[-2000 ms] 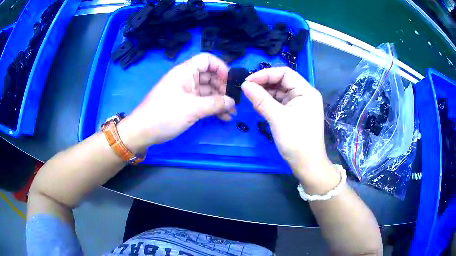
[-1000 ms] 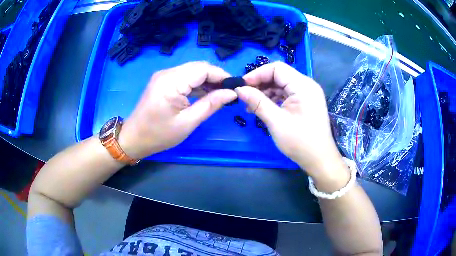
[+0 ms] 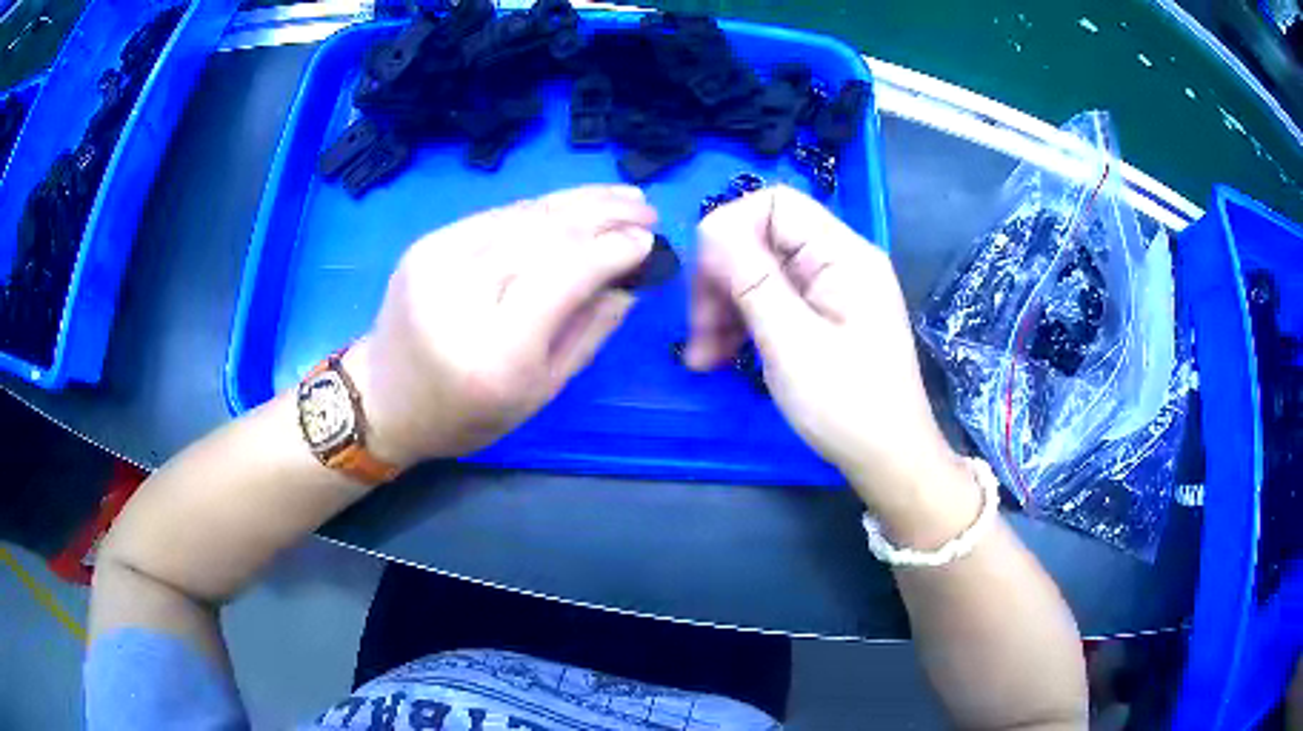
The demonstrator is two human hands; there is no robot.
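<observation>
My left hand [image 3: 493, 307] is over the blue work tray [image 3: 572, 446] and holds a matte black plastic housing [image 3: 653, 266] at its fingertips. My right hand [image 3: 800, 307] is just right of it, apart from the housing, fingers bent downward; whether it holds a small piece cannot be told. More black housings [image 3: 472, 79] are piled along the tray's far edge. Small shiny black rings [image 3: 817, 167] lie at the tray's right side, partly hidden by my right hand.
A clear zip-lock bag [image 3: 1065, 321] of shiny black pieces lies right of the tray. A blue parts bin [image 3: 86, 307] stands at the left edge and another blue bin [image 3: 1232, 429] at the right edge. A pale metal rail [image 3: 1000, 132] borders a green surface beyond.
My hands were together on the housing one second ago and are now apart. The left hand has turned back-up with the housing, and the right fingers now point down.
</observation>
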